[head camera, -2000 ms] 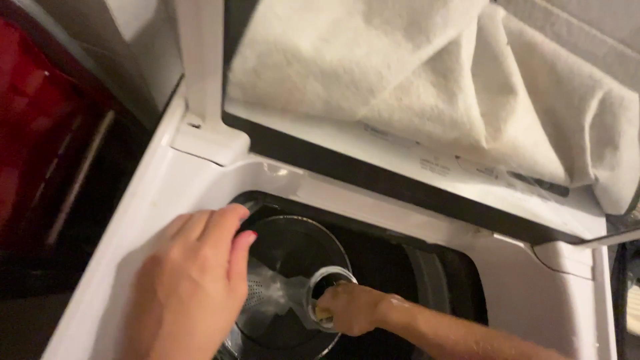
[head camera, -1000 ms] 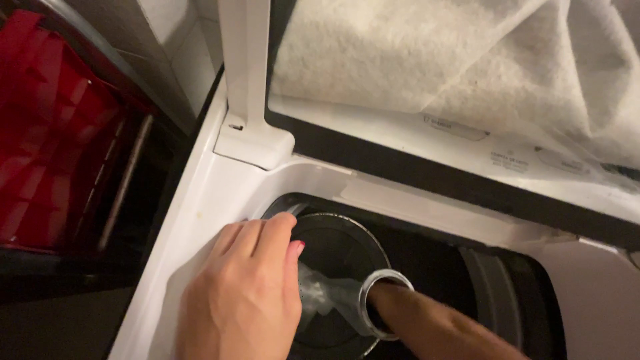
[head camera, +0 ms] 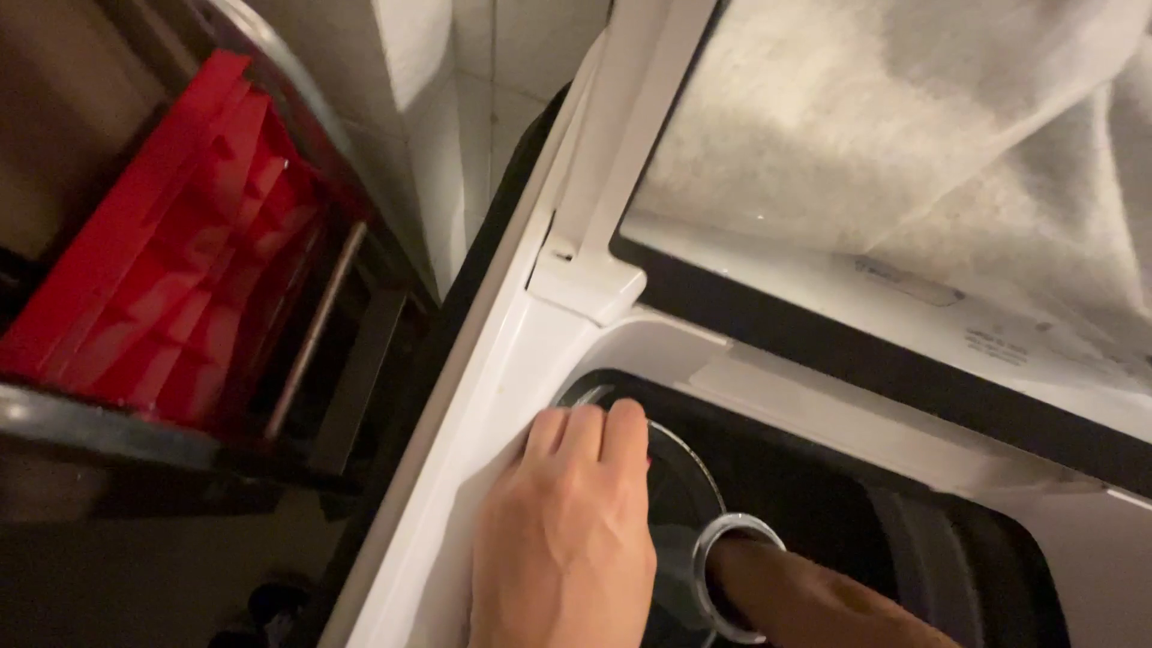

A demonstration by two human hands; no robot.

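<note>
A white top-loading washing machine [head camera: 504, 378] stands with its lid up and its dark opening [head camera: 810, 486] showing. My left hand [head camera: 567, 522] lies over the left edge of that opening, its fingers curled over the near part of a round, clear-rimmed vessel or lid [head camera: 688, 450]; the fingertips are hidden. To its right my right forearm [head camera: 810, 585] passes into a clear ring-shaped mouth [head camera: 702, 576], perhaps of a glass or plastic container. The fingers of my right hand are out of sight inside it.
The raised lid [head camera: 855, 360] has a dark border and a window, with pale cloth [head camera: 855, 117] behind it. At the left, a red plastic tray or rack [head camera: 171, 261] sits in a metal frame [head camera: 315, 333]. White tiles [head camera: 495, 81] line the wall.
My right hand, visible at the ring-shaped mouth two seconds ago, has gone inside it. My left hand remains at the opening's left edge. The view has shifted left.
</note>
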